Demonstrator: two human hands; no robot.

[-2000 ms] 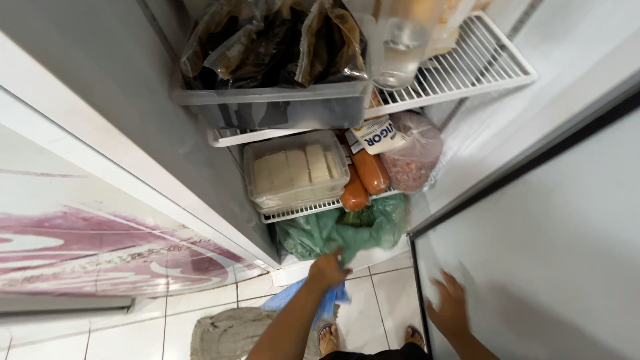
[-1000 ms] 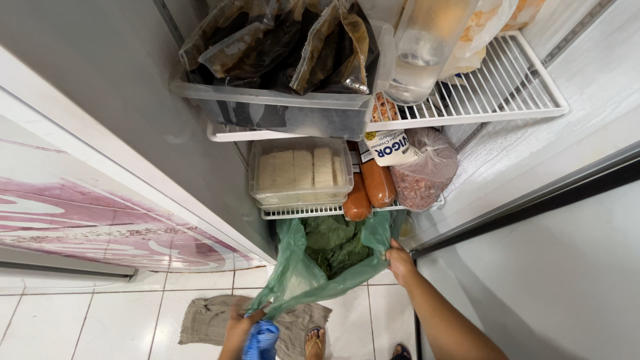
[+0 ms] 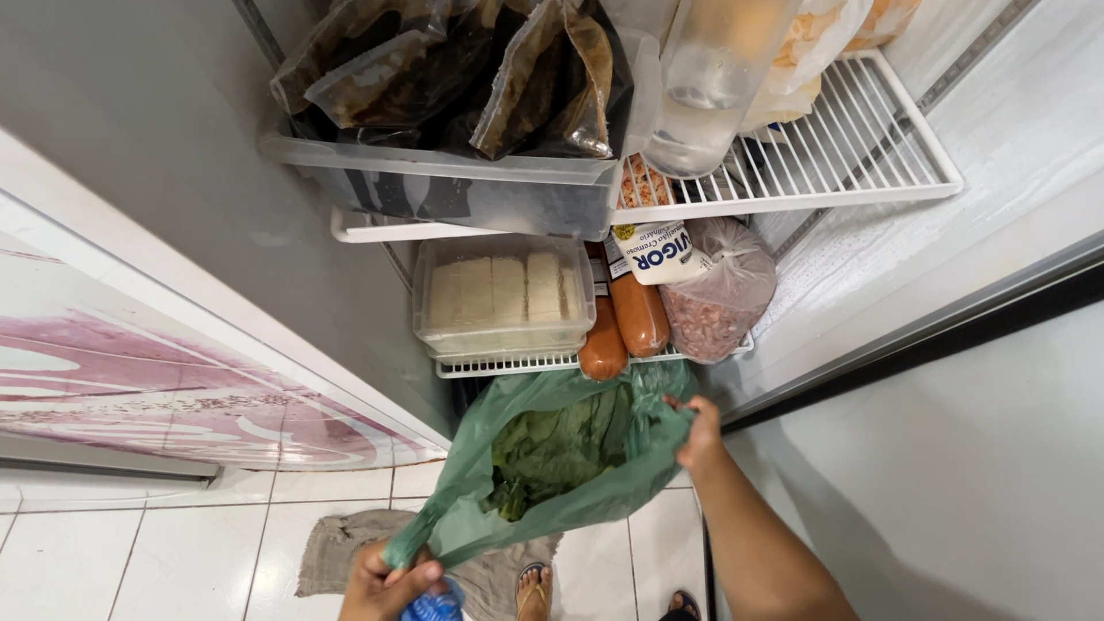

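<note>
A green plastic bag [image 3: 586, 513] is spread wide at the foot of the refrigerator, with dark leafy greens [image 3: 561, 448] visible inside. My left hand [image 3: 388, 582] grips the bag's near left edge, and something blue and white, perhaps a cloth or wrapper [image 3: 434, 604], shows just under its fingers. My right hand [image 3: 697, 431] pinches the bag's right rim between thumb and fingers. The far part of the bag lies beneath the lowest wire shelf.
On the lower wire shelf [image 3: 509, 369] are a clear container of white blocks [image 3: 504, 297], orange sausages [image 3: 640, 319] and a bag of pinkish meat [image 3: 716, 315]. Above sits a plastic bin [image 3: 448, 185] with dark bags. The door [image 3: 931, 483] stands at right; a grey rag [image 3: 345, 543] lies on the tiles.
Two seconds ago my right hand was off the bag, near the door; now it holds the rim. The bag has gone from bunched to spread, showing the greens. My left hand has moved left.
</note>
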